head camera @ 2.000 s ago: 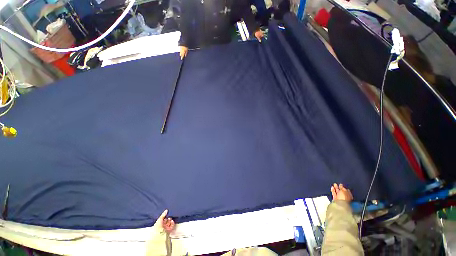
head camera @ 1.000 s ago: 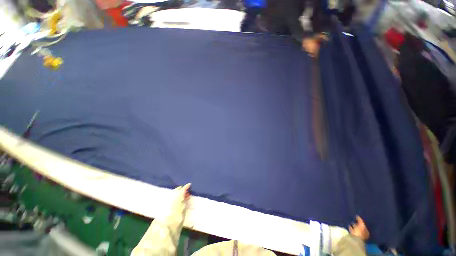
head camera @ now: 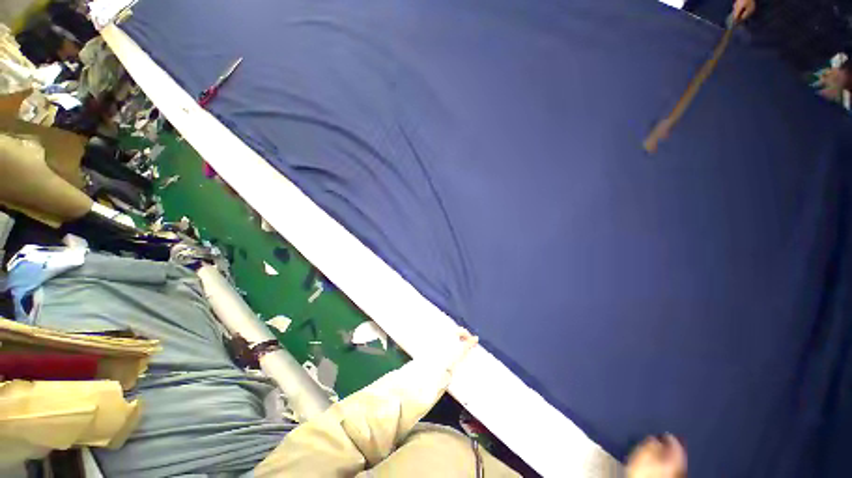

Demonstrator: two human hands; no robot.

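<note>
Navy cloth [head camera: 560,215] covers most of the cutting table, with curved creases at left and centre. My left hand [head camera: 464,342] is small in view at the cloth's near edge. Its fingers look closed on that edge, where creases converge. My right hand [head camera: 657,456] is blurred at the bottom, over the near edge further right; its fingers are unclear. Shears [head camera: 220,82] with red handles lie on the cloth at upper left. Another person's hand [head camera: 743,9] holds a brown wooden stick [head camera: 689,98] over the cloth at upper right.
The pale table edge [head camera: 280,210] runs diagonally from upper left to bottom centre. Green floor [head camera: 220,210] with scraps lies beside it. Grey fabric [head camera: 159,336], a pale pole [head camera: 248,313] and brown paper [head camera: 37,177] are at left. Another person's second hand [head camera: 831,79] shows at far right.
My view has turned left and down, showing more of the floor and near edge. Both my hands remain by the cloth's edge. The other person's stick has swung to a diagonal.
</note>
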